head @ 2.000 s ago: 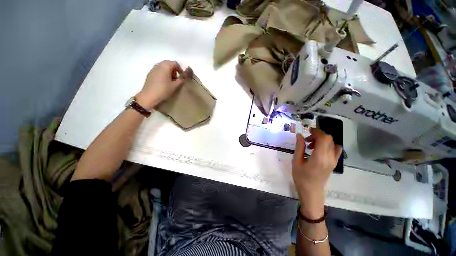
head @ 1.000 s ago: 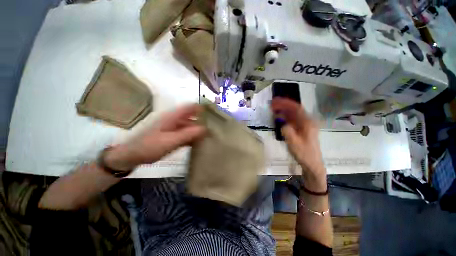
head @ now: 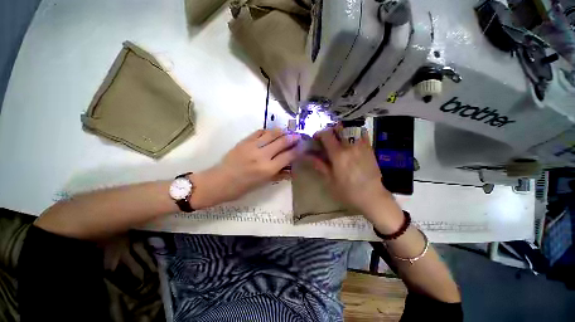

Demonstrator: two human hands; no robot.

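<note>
A khaki patch pocket [head: 315, 192] lies under both hands at the needle, its lower part hanging toward the table's near edge. My left hand [head: 261, 157] presses on its upper left side and my right hand [head: 347, 163] holds its upper right side. Their fingertips are close together beside the brightly lit presser foot and needle [head: 309, 118]; glare and fingers hide the pocket's top edge. Another khaki patch pocket [head: 142, 104] lies flat alone on the left of the table, folded edges up.
The white sewing machine head [head: 391, 69] reaches over the right side. A smartphone [head: 394, 154] with a lit screen lies right of my right hand. Joined khaki pieces [head: 271, 47] are piled behind the needle. The table's printed ruler [head: 233, 218] runs along the near edge.
The blurred pocket swung in front of me a second ago is now down at the needle. My right hand has come from the phone onto it, and my left hand has moved in beside it.
</note>
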